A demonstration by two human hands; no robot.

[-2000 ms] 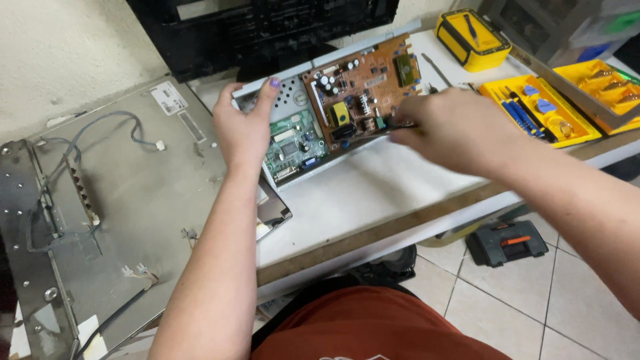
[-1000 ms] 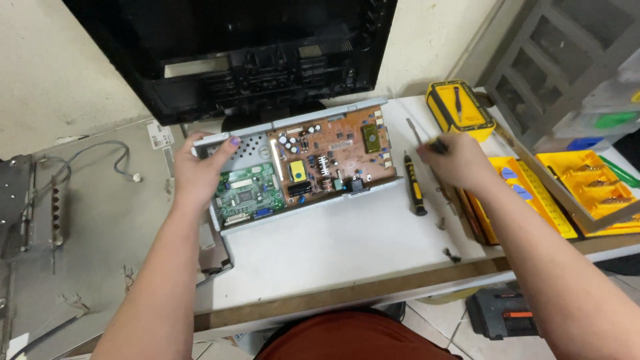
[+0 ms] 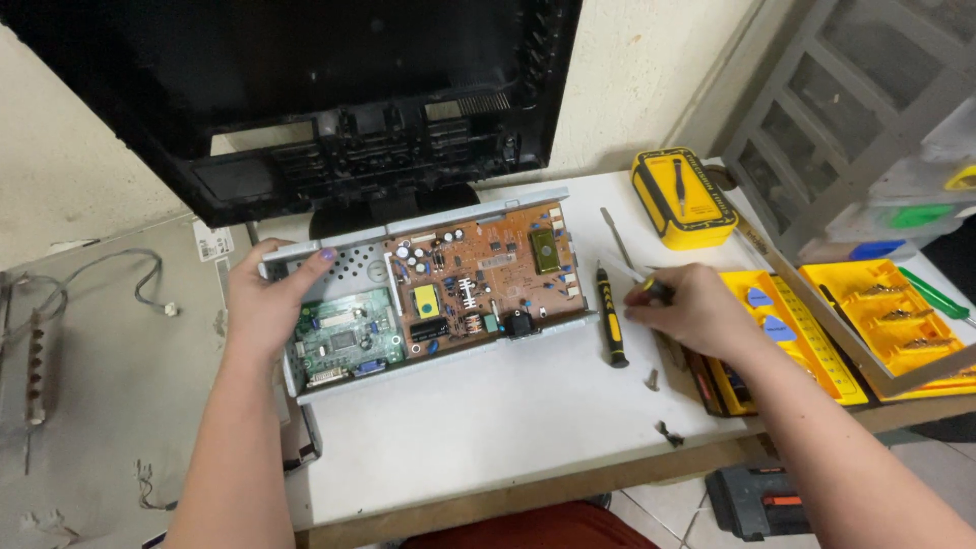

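My left hand (image 3: 267,297) grips the left end of a metal chassis (image 3: 450,217), thumb over its perforated part. In the chassis lie a green circuit board (image 3: 354,332) and a brown power supply board (image 3: 488,278) with capacitors and a yellow transformer. To the right, my right hand (image 3: 694,309) holds a screwdriver (image 3: 657,290) with a black and yellow handle; its thin shaft points up and left. Between the chassis and that hand, a second black and yellow screwdriver (image 3: 611,320) lies on the white table (image 3: 457,435). A flat metal pry tool (image 3: 616,232) lies just behind.
A black monitor housing (image 3: 343,99) stands behind. A metal panel (image 3: 114,343) with cables lies left. At right are a yellow tool case (image 3: 682,198), open yellow bit trays (image 3: 884,320), a metal ruler (image 3: 808,305) and plastic drawers (image 3: 823,99). A screw (image 3: 653,380) lies near the front.
My right hand has moved right, from the power supply board's edge to beside the tool trays. The chassis, in my left hand, now lies at less of a slant. The view has shifted.
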